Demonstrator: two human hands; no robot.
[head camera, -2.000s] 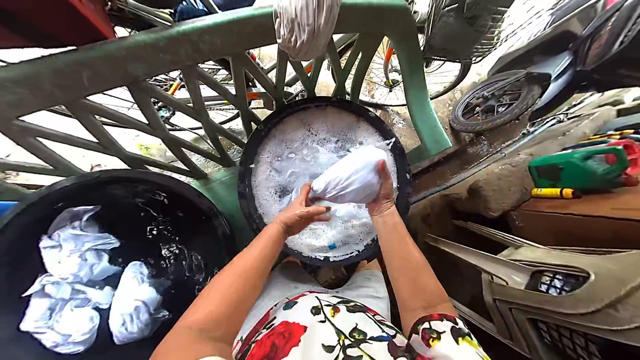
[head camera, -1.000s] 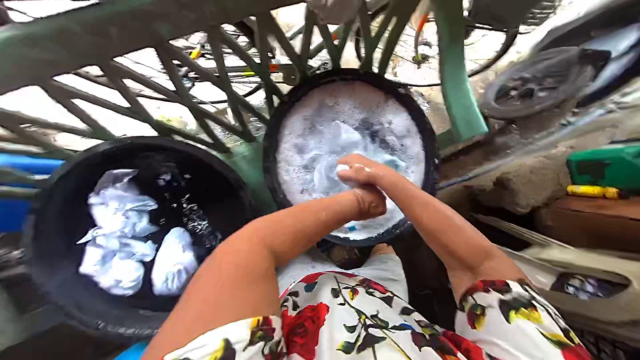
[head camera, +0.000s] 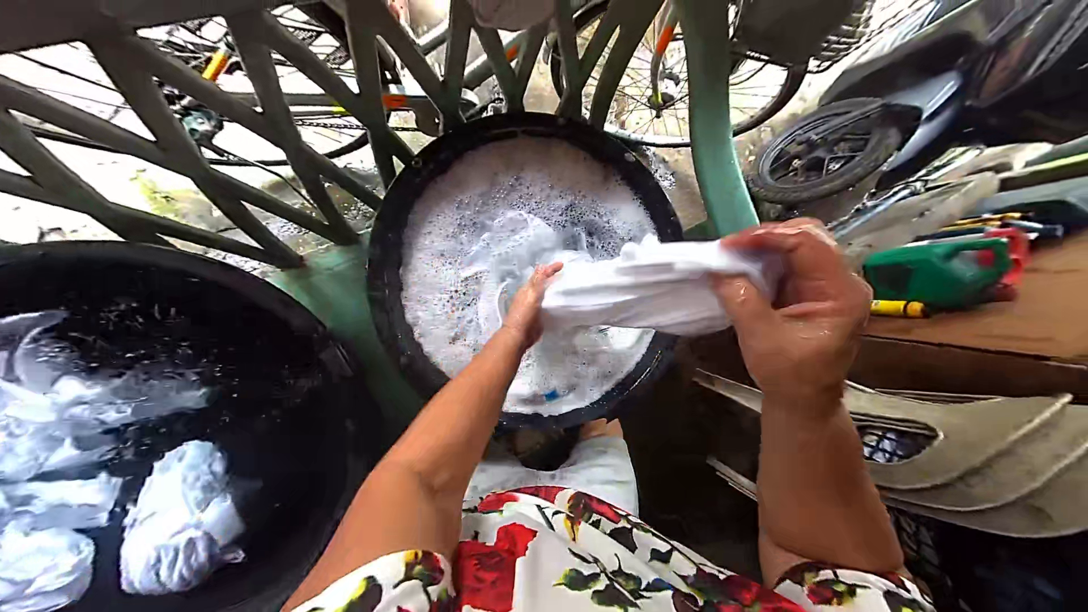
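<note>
A wet white cloth (head camera: 637, 289) is stretched between my hands above a round black basin (head camera: 387, 297) of soapy water. My right hand (head camera: 795, 297) grips its right end, past the basin's right rim, and is slightly blurred. At the other end, over the suds, my left hand (head camera: 531, 306) holds the cloth; some of its fingers are hidden behind the fabric. More pale cloth (head camera: 514, 242) lies in the foam. To the left, a larger black basin (head camera: 280, 340) holds dark-looking water and several white cloths (head camera: 183, 518).
A green plastic bench with a lattice back (head camera: 718, 127) runs behind and beneath the basins. Bicycles stand beyond it, with a motorbike wheel (head camera: 824, 151) at upper right. On the right are a green tool case (head camera: 935, 270), a yellow tube (head camera: 897, 308) and beige plastic chairs (head camera: 994, 459).
One second ago my hands were together low over the soapy basin; now they are apart, with the white cloth raised and stretched between them. My right hand has moved right.
</note>
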